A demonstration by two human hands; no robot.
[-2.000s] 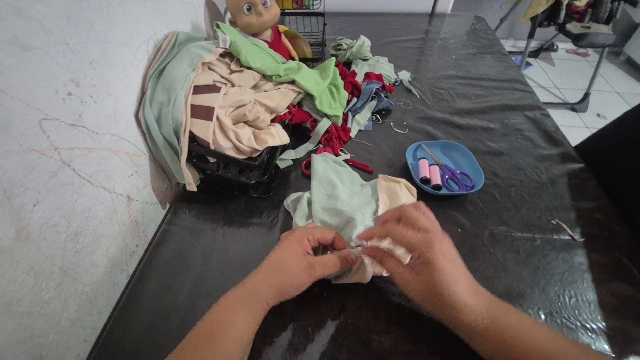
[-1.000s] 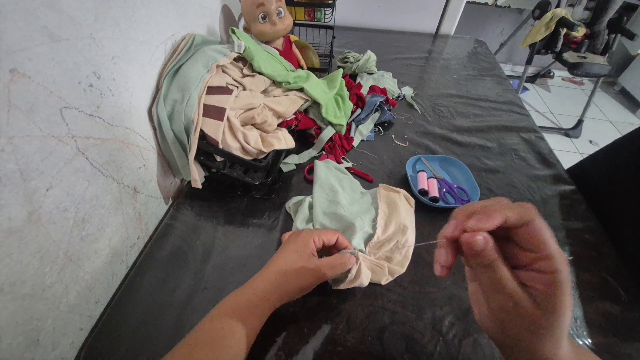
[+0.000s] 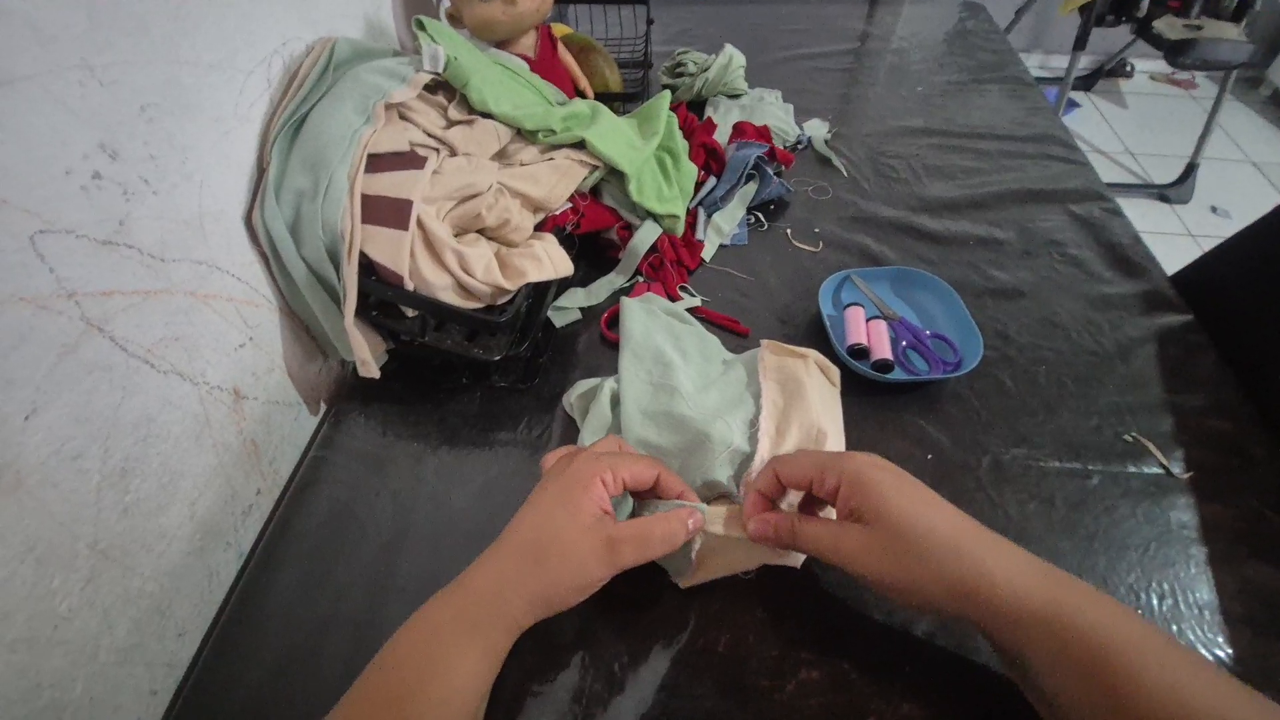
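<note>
A piece of pale green and cream fabric (image 3: 690, 390) lies on the dark covered table, a seam running between its two colours. My left hand (image 3: 610, 520) pinches its near edge between thumb and forefinger. Just to the right, my right hand (image 3: 830, 500) pinches the cream part by the same edge, fingertips a short gap apart. No needle can be made out now. Beyond my right hand, a blue plastic dish (image 3: 960, 290) holds two pink thread spools (image 3: 867, 338) and purple-handled scissors (image 3: 915, 340). Red handles (image 3: 720, 321) show behind the fabric.
A black plastic basket (image 3: 450, 325) heaped with cream and green cloth (image 3: 480, 200) stands by the wall at left. Behind it are a doll (image 3: 530, 40) and a wire rack (image 3: 625, 45). Red, green and denim scraps (image 3: 740, 170) lie at the back. A loose scrap (image 3: 1155, 455) is at right.
One second ago my right hand was out to the right, with a thread stretched from the fabric; now it is back at the fabric's edge. My left hand has kept its pinch on the cloth.
</note>
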